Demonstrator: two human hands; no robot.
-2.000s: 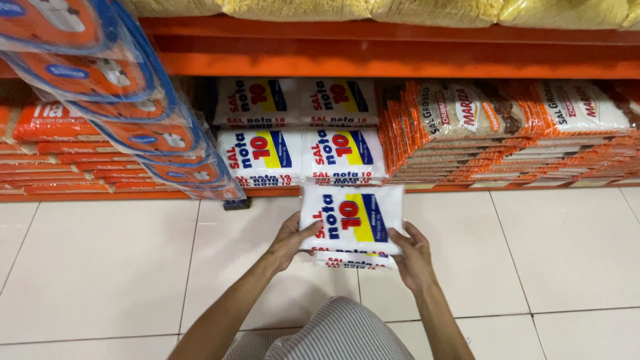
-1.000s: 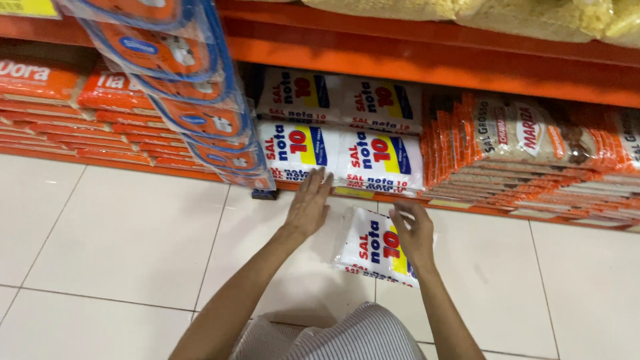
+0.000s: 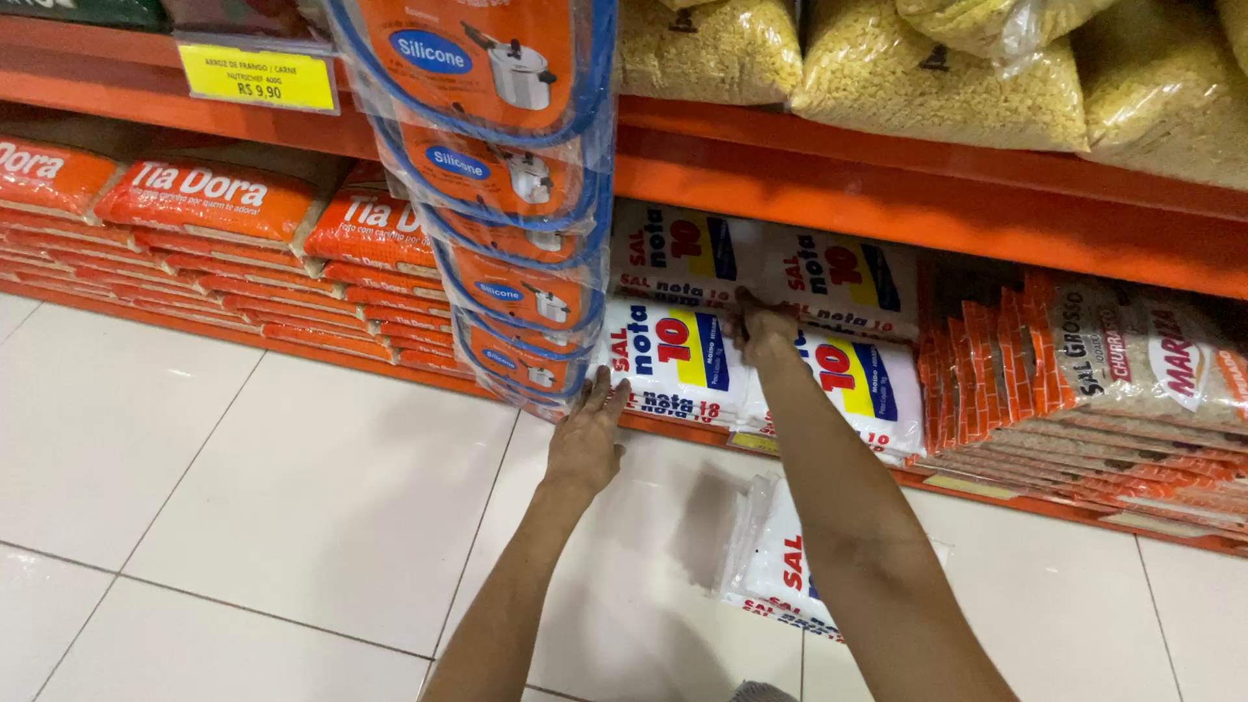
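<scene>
White salt bags lie stacked on the low shelf, a left front bag (image 3: 673,356) beside a right front bag (image 3: 853,380), with darker-lit bags (image 3: 682,249) behind. My left hand (image 3: 585,434) is at the near left corner of the left front stack, fingertips at its edge; its grip cannot be told. My right hand (image 3: 765,331) reaches over the seam between the two front stacks, fingers at the left bag's far right side; whether they grip it is unclear. A small pile of salt bags (image 3: 780,575) sits on the floor tiles, partly hidden under my right forearm.
Hanging silicone seal packs (image 3: 531,175) dangle just left of the salt. Orange bags (image 3: 210,200) are stacked further left, coarse salt bags (image 3: 1121,351) on the right. An orange shelf edge (image 3: 877,205) passes low above the salt, carrying bags of yellow grain (image 3: 936,88).
The salt bags held between both hands two seconds ago now rest on the floor. My right hand has left them and moved to the shelf stacks. The view has swung left.
</scene>
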